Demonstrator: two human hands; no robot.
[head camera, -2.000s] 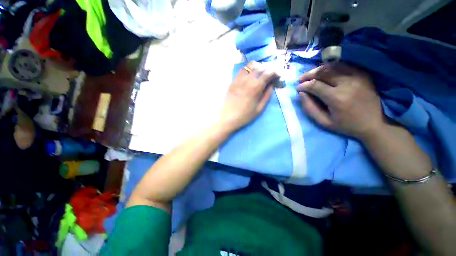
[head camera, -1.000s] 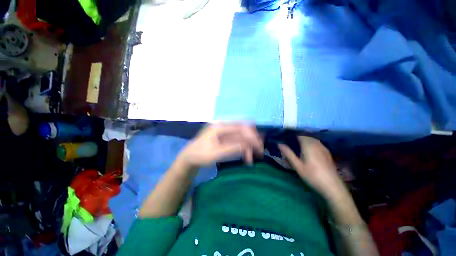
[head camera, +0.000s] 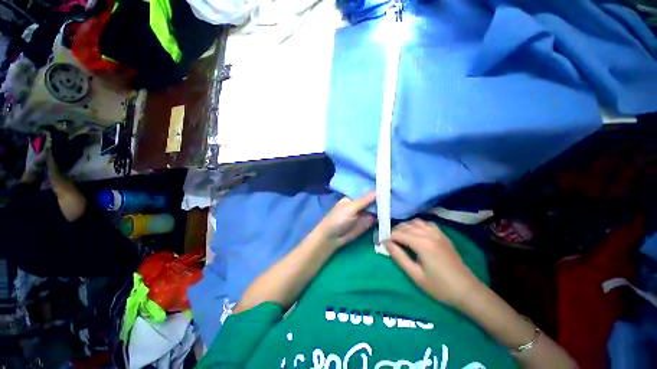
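Note:
A light blue fabric panel (head camera: 461, 122) lies over the white sewing table and hangs over its front edge towards my lap. A white tape (head camera: 386, 144) runs down it from the brightly lit needle area (head camera: 398, 14) at the top. My left hand (head camera: 351, 218) is at the panel's lower edge, just left of the tape, its fingertips at the fabric. My right hand (head camera: 425, 252) has thumb and fingers at the tape's lower end, in front of my green shirt. The machine head is out of view.
More blue cloth (head camera: 248, 230) hangs left of my lap. A white bundle (head camera: 238, 11) and a black and neon pile (head camera: 155, 43) lie at the top left. Two bottles (head camera: 148, 225), an orange bag (head camera: 169, 277) and another person's arm (head camera: 66, 191) are at the left.
Both hands have left the needle area and come down to the lap. The panel's front edge now hangs lower, and my right hand has taken the tape's end. The view has tilted down.

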